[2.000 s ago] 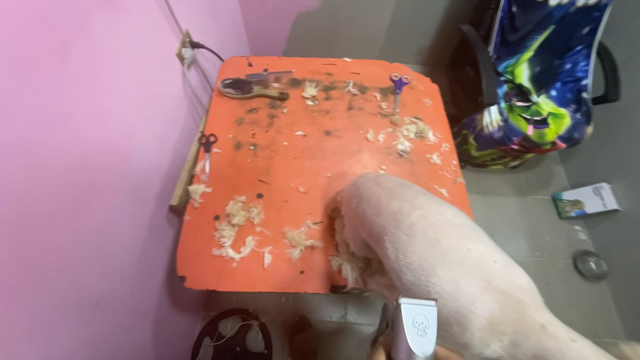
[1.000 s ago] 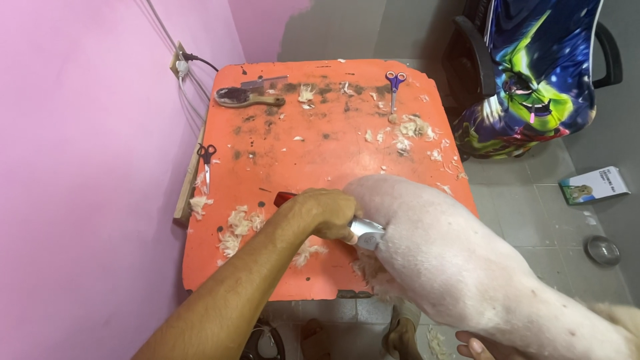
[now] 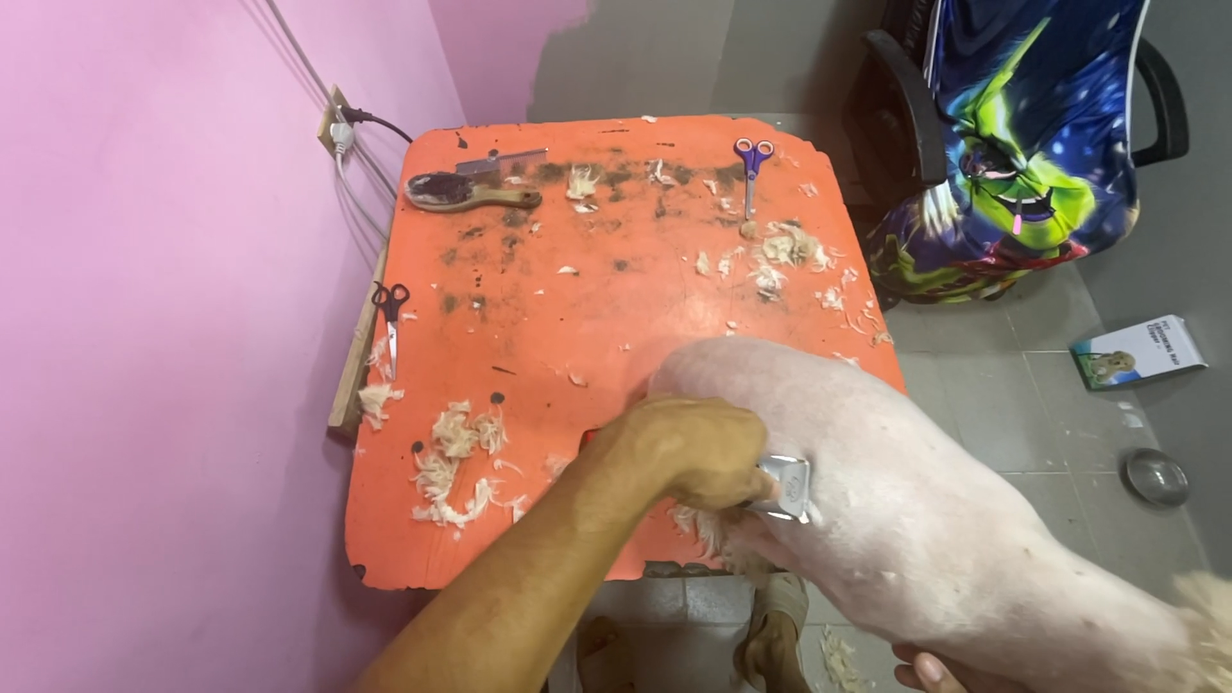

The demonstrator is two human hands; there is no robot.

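A dog (image 3: 895, 481) with pale, close-clipped skin spans the lower right; longer fur shows at the far right edge. My left hand (image 3: 707, 452) is closed around a silver hair clipper (image 3: 791, 489), its blade end against the dog's side near the hindquarters. Something red peeks out beside my left wrist. At the bottom edge, the fingers of my right hand (image 3: 926, 671) are at the dog's underside; the rest of that hand is hidden. Untrimmed fur (image 3: 707, 529) hangs below the clipper. The dog is on an orange table (image 3: 616, 327) strewn with cut fur (image 3: 457, 433).
Purple-handled scissors (image 3: 751, 173), a wooden-handled brush (image 3: 472, 192) and a comb (image 3: 500, 161) lie at the table's far side. Black-handled scissors (image 3: 390, 322) lie at its left edge. A covered chair (image 3: 1020, 164), a clipper box (image 3: 1141, 353) and a metal bowl (image 3: 1155, 478) stand right.
Two seconds ago the clipper was low in view, beside the dog; one second ago my left hand held it against the dog's side. It now sits slightly lower along that side.
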